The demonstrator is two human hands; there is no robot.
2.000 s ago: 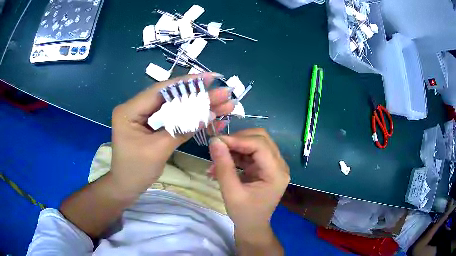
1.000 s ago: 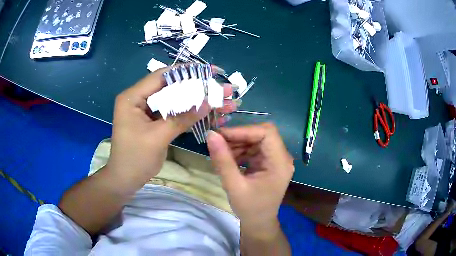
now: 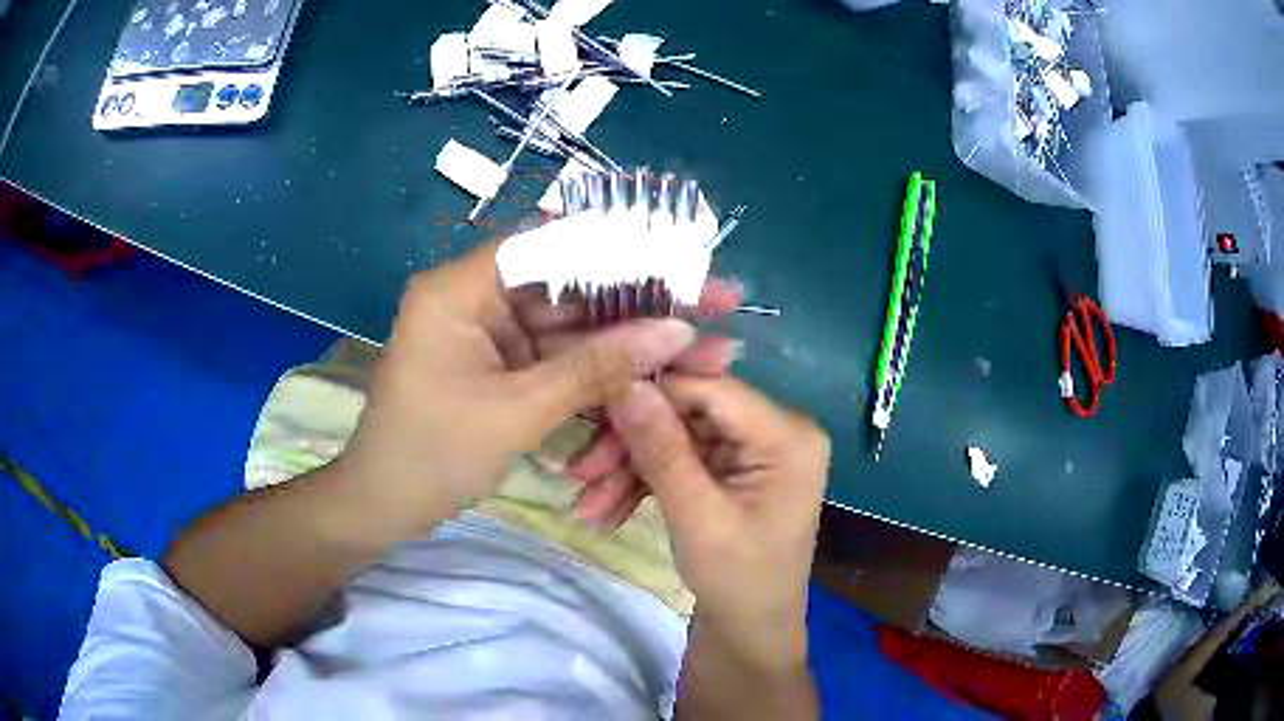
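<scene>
My left hand (image 3: 479,366) holds a fanned bunch of thin metal rods with overlapping white tags (image 3: 613,254) over the bench's near edge. The rod ends stick up above the tags, slightly blurred. My right hand (image 3: 732,493) is just below and right of it, thumb and fingers pinched together at the lower ends of the bunch; whether it grips a rod is hidden by the fingers. A loose pile of tagged rods (image 3: 575,106) lies on the dark green mat behind the hands.
Green tweezers (image 3: 904,303) lie to the right, with red-handled scissors (image 3: 1086,352) beyond them. A white scrap (image 3: 982,466) lies near the bench edge. A digital scale (image 3: 190,99) is at far left. A bin of tagged rods (image 3: 972,106) and a frosted empty tray (image 3: 1155,233) stand at back right.
My left hand has moved right with the bunch and turned it, and its thumb now lies across the lower rods. My right hand has stayed close, its fingertips now near the left thumb.
</scene>
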